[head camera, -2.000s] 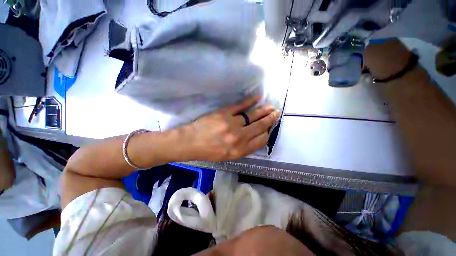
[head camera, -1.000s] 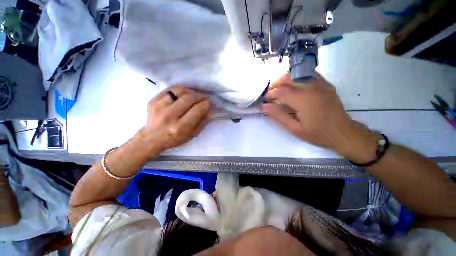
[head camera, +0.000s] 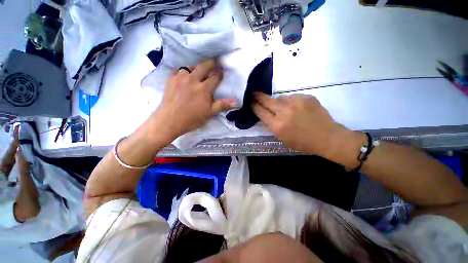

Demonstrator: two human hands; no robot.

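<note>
A pale grey fabric panel (head camera: 197, 43) lies on the white table left of the sewing machine's needle area. A navy piece (head camera: 260, 85) shows at its right edge, partly folded over. My left hand (head camera: 192, 97) lies on the grey cloth with its fingers apart, pressing it. My right hand (head camera: 297, 120) has its fingertips on the navy piece; whether they pinch it is unclear. The machine's presser foot area (head camera: 267, 35) and grey cylindrical attachment (head camera: 291, 28) are above the hands, at the top of the view.
Folded grey pieces with dark edges (head camera: 91, 41) lie upper left, beside a grey motor housing (head camera: 38, 87). Snips (head camera: 451, 76) lie far right. A measuring strip (head camera: 246, 148) runs along the front edge. A blue bin (head camera: 215, 182) is below. Another person's arm (head camera: 25, 190) is at left.
The grey cloth has come away from the foot towards the left, and its navy side now shows. My left hand has opened and moved up onto the cloth. The view has shifted.
</note>
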